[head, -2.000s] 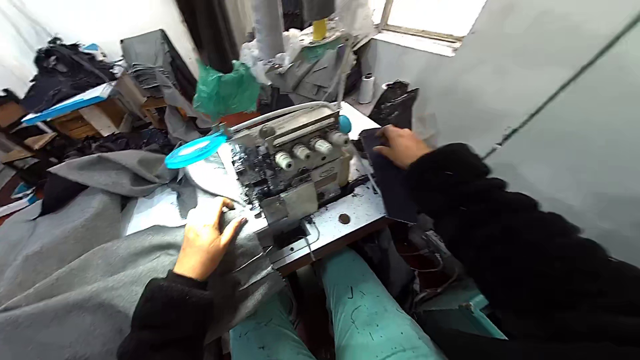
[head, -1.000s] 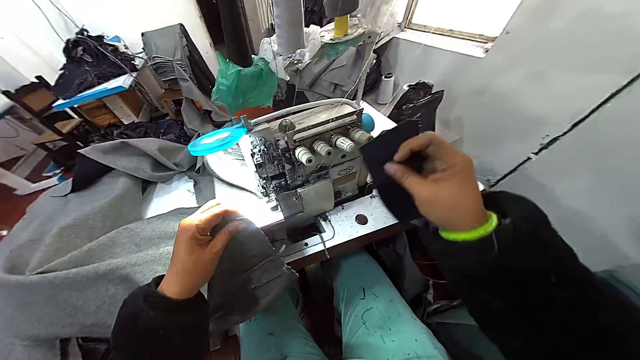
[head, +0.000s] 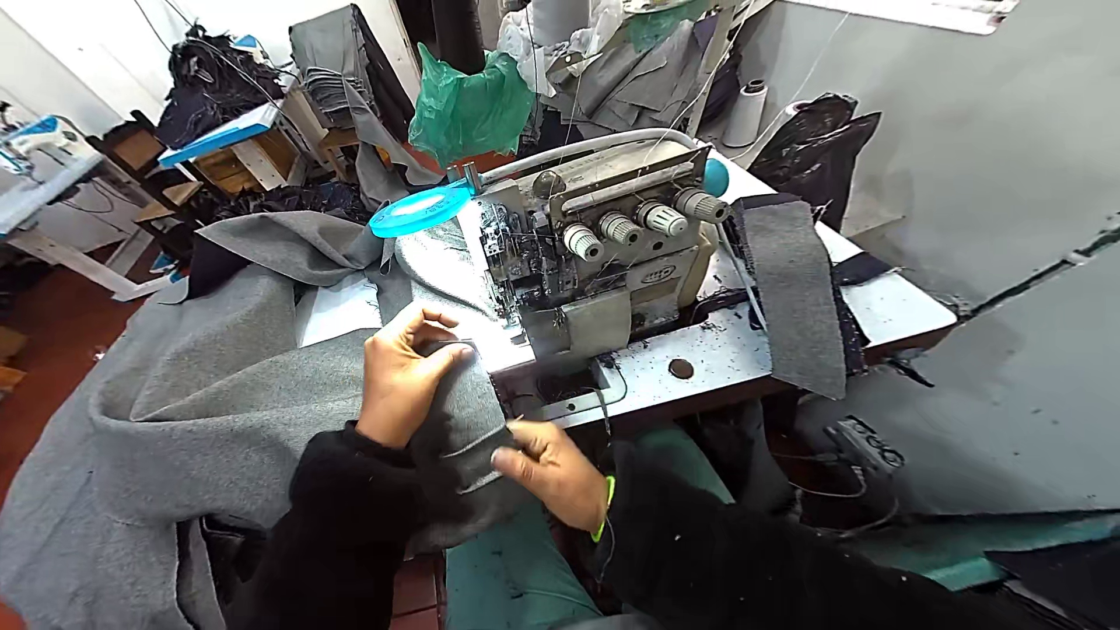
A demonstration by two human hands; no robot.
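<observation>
A large piece of grey fabric point(head: 254, 420) spreads over the left of the table and hangs over its front edge. My left hand point(head: 407, 372) pinches its upper edge between thumb and fingers, just left of the presser foot area of an overlock sewing machine point(head: 612, 236). Lower down, my right hand point(head: 556, 472) grips the right edge of the same fabric near some folds, below the front edge of the machine bed. Several tension dials point(head: 662, 218) line the machine's front. Grey and dark cut pieces point(head: 792, 293) lie at the right end of the table.
A light blue ring point(head: 420, 211) sits behind the machine's left side. Behind stand a green plastic bag point(head: 472, 105), a thread cone point(head: 745, 114) and a black plastic bag point(head: 814, 157). A wall point(head: 1006, 175) rises at the right. A hole point(head: 681, 368) marks the tabletop.
My right hand has let go of the dark piece at the right and moved left to the grey fabric. A grey cut piece now shows on top at the right end of the table.
</observation>
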